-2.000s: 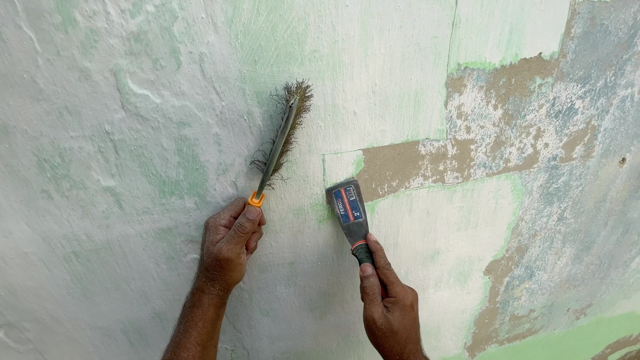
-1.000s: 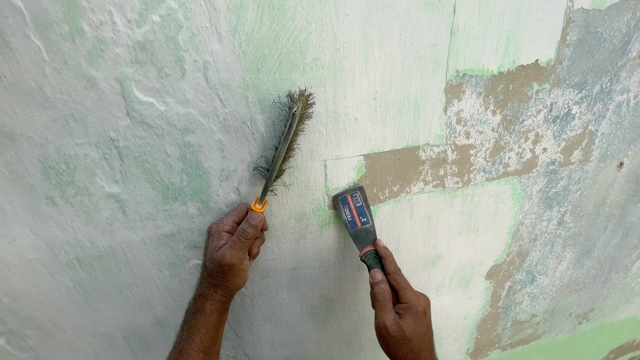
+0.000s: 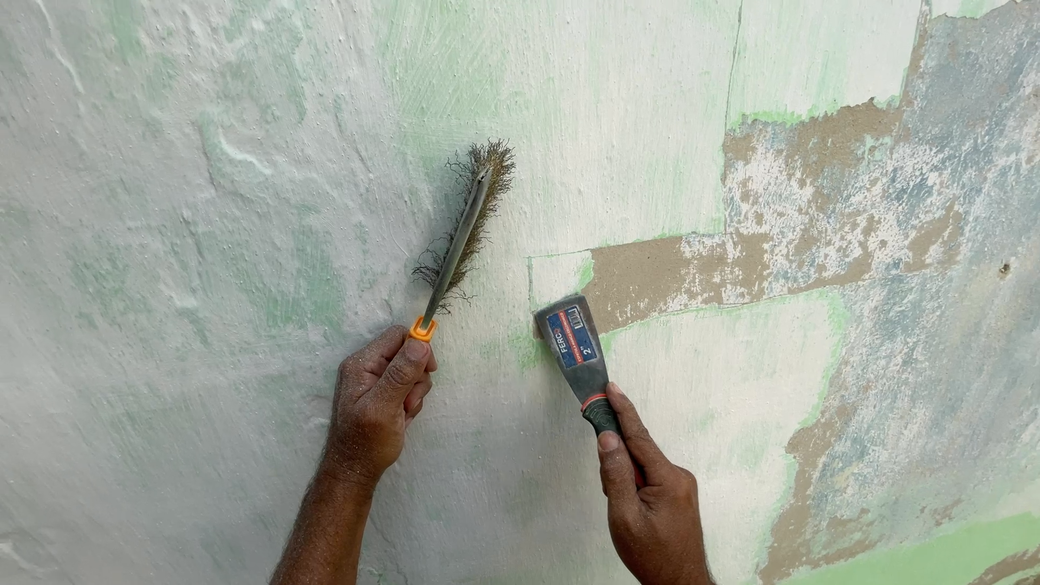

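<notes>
My left hand (image 3: pixel 380 400) is closed around the handle of a wire brush (image 3: pixel 465 236), whose orange collar shows above my fingers. Its splayed, bent bristles are close to the wall; whether they touch it I cannot tell. With my right hand (image 3: pixel 654 491) I grip the dark green and red handle of a putty knife (image 3: pixel 573 345), thumb on the near side. The blade bears a blue and red label and points up and left. Its edge lies at the left end of a bare brown strip (image 3: pixel 638 276), just below a small outlined patch of pale paint (image 3: pixel 556 276).
The painted wall (image 3: pixel 203 325) fills the view, whitish green and uneven on the left. A large scraped area (image 3: pixel 934 284) of grey-blue, white and brown spreads at the right, with a small hole (image 3: pixel 1005 269) in it. A bright green band (image 3: pixel 942 552) crosses the lower right.
Since two seconds ago, the putty knife and my right hand have shifted a little to the right and down. My left hand keeps its hold on the wire brush, nearly still.
</notes>
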